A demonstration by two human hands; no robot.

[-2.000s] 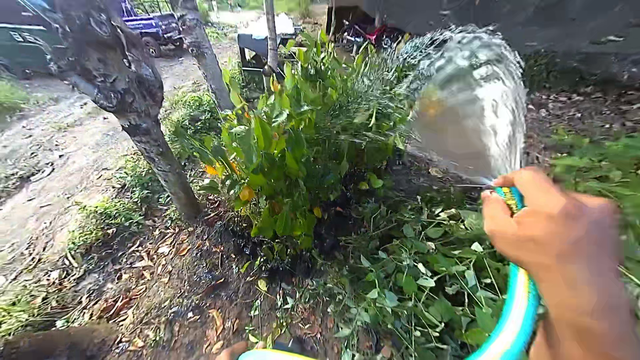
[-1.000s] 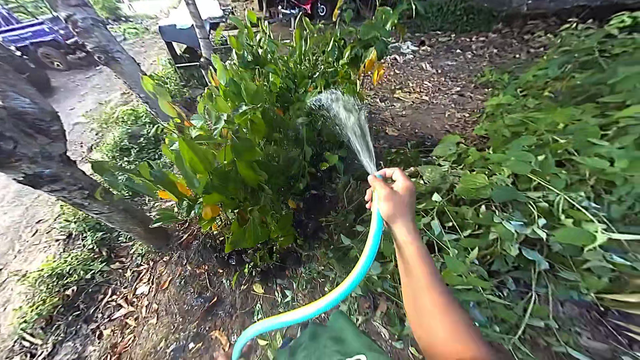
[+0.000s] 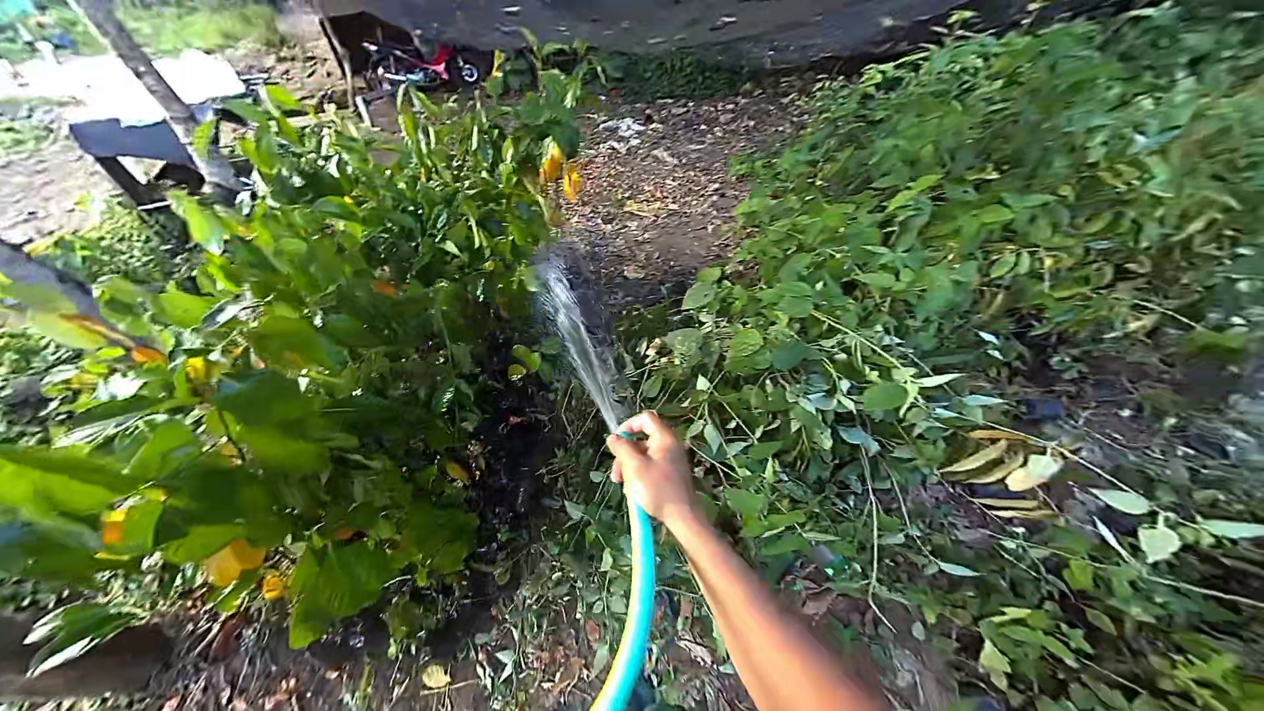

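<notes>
My right hand [image 3: 654, 468] grips a turquoise garden hose [image 3: 640, 573] with a pale yellow stripe, close to its end. The thumb and fingers are at the hose mouth, and a spray of water [image 3: 581, 341] fans up and forward from it. Left of the spray stands a leafy green bush [image 3: 375, 257] with some yellow and orange leaves. Water reaches the ground beside the bush's right edge. The hose runs down out of view at the bottom. My left hand is not in view.
Low green vines [image 3: 889, 227] spread over the right side. Dry leaf litter [image 3: 662, 188] lies beyond the spray. At the back left are a slim tree trunk [image 3: 148, 74] and a dark table-like stand [image 3: 133, 138]. A red motorcycle [image 3: 430, 67] stands farther back.
The spray, a broad arc at first, is now a narrower jet along the bush's right side. The view has shifted to the right. My right hand keeps hold of the hose.
</notes>
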